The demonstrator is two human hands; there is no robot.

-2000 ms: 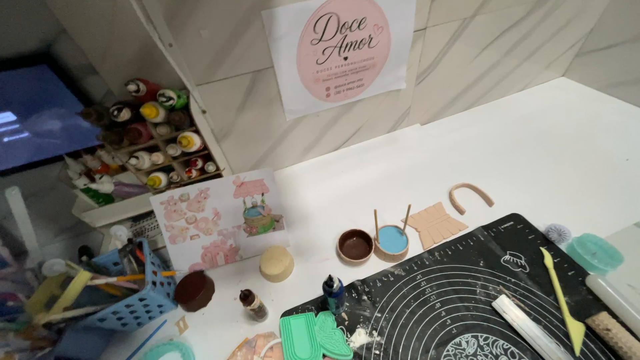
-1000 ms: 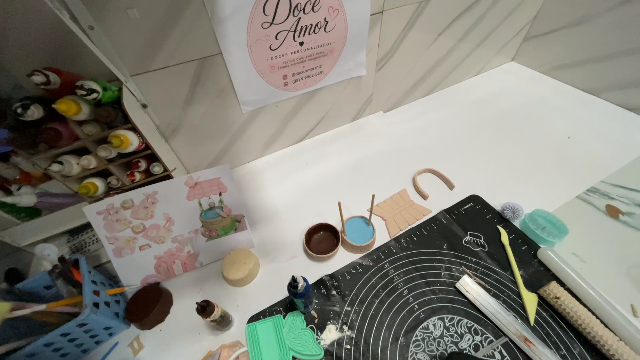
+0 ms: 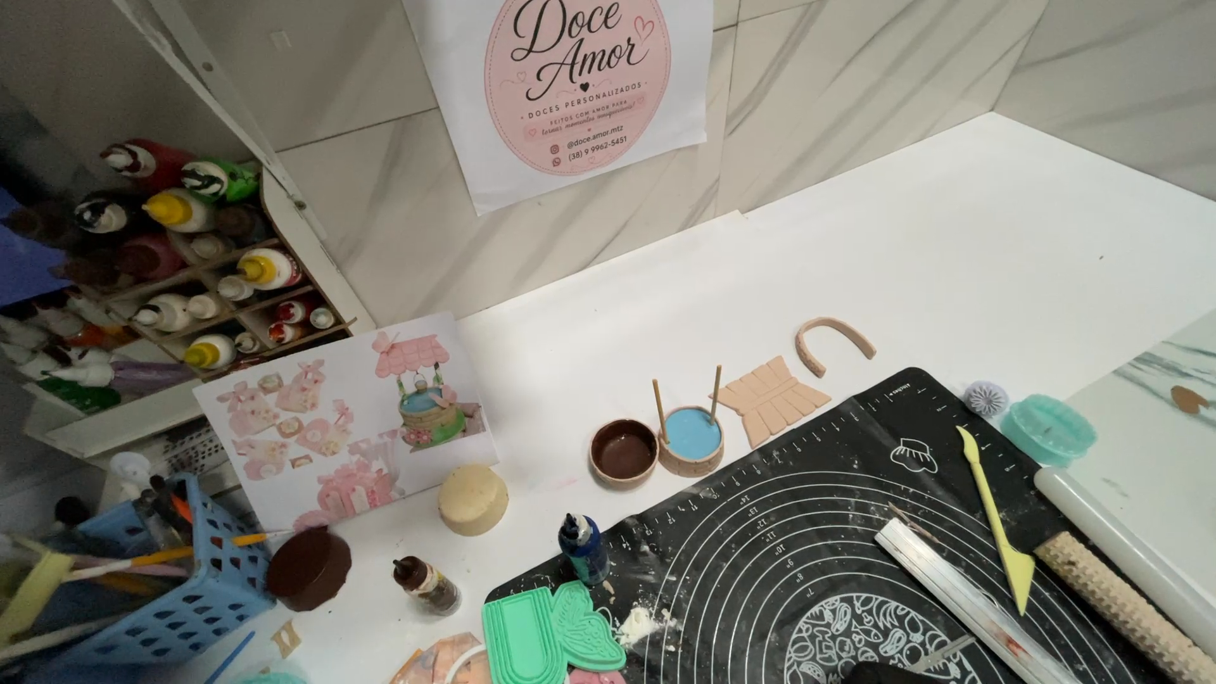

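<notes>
Neither my left hand nor my right hand is in view. A small brown-filled bowl [image 3: 623, 453] stands beside a round piece with a blue top [image 3: 692, 439] and two upright sticks. To their right lie a scored beige modelling-paste sheet [image 3: 771, 399] and a beige arch [image 3: 834, 342]. A black mat [image 3: 750, 560] with white circles carries a yellow modelling tool [image 3: 993, 518], a pale flat bar [image 3: 969, 598] and a thin metal tool [image 3: 940, 654]. Green moulds [image 3: 522, 632] lie at its left corner near a blue bottle [image 3: 582, 551]. A dark shape at the bottom edge is unclear.
At left are a blue basket [image 3: 204, 579] of brushes and a rack [image 3: 332, 285] of colour bottles. A picture sheet [image 3: 475, 380], cream disc [image 3: 473, 499], brown disc [image 3: 309, 568] and dark bottle [image 3: 427, 584] stand nearby. A white roller [image 3: 1121, 541] and textured roller [image 3: 1121, 608] lie at right.
The view has shifted, and the dark shape and thin metal tool at the bottom, not seen in the oldest frame, now show. The other table things have not plainly moved.
</notes>
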